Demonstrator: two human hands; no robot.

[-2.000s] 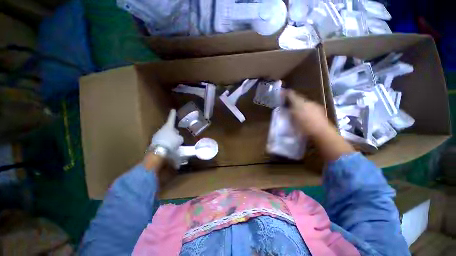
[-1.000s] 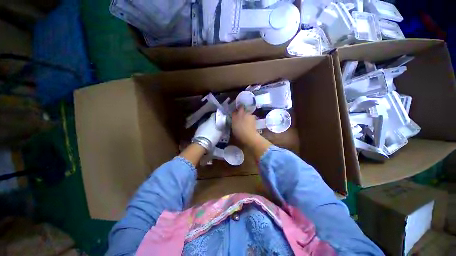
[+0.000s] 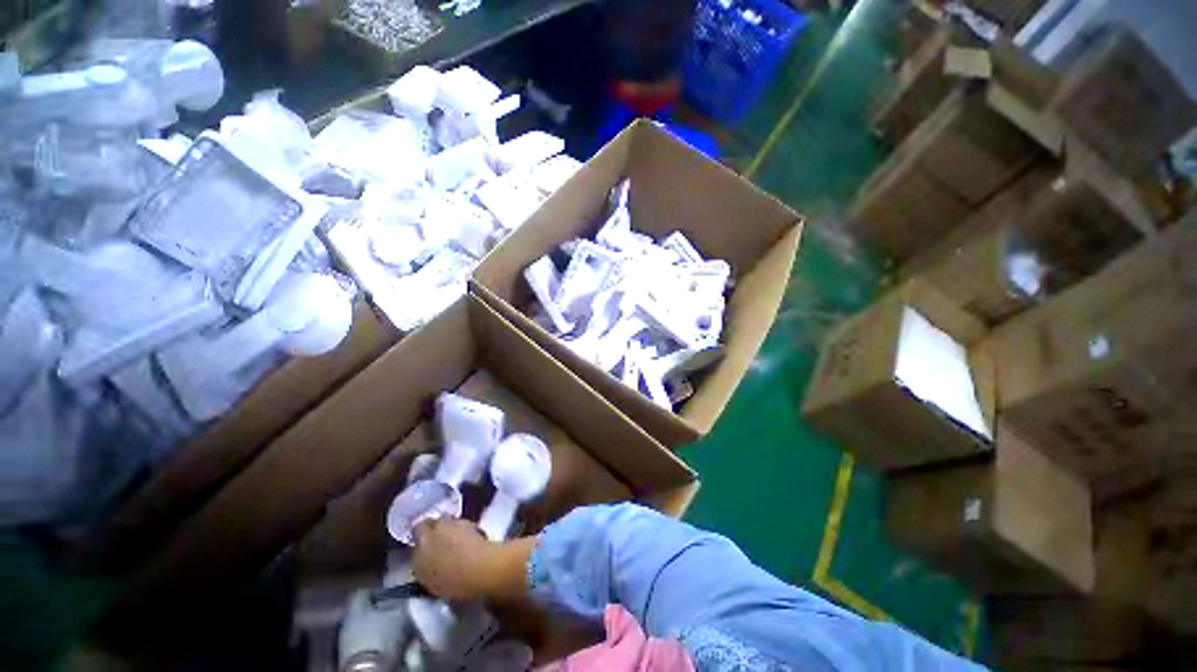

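Note:
An open brown carton (image 3: 565, 394) stands below me, with several white plastic parts lying in it. One is a disc-ended part (image 3: 521, 469); a white housing (image 3: 469, 431) lies beside it. My bare right hand (image 3: 453, 558) reaches into the carton with its fingers at another white disc (image 3: 423, 509); whether it grips the disc is unclear. My gloved left hand (image 3: 374, 630) is low in the carton near the bottom edge, dim and partly cut off, beside more white parts. Its fingers cannot be made out.
A second carton (image 3: 755, 295) full of loose white housings adjoins at the upper right. Bagged and loose white parts (image 3: 217, 210) are heaped at the left. A blue crate (image 3: 742, 53) is behind. Several brown cartons (image 3: 1050, 394) stand on the green floor (image 3: 775, 486) at the right.
The view has swung right, so the cartons appear tilted and the floor and stacked cartons at the right show. My hands remain low in the near carton, now toward the picture's lower left.

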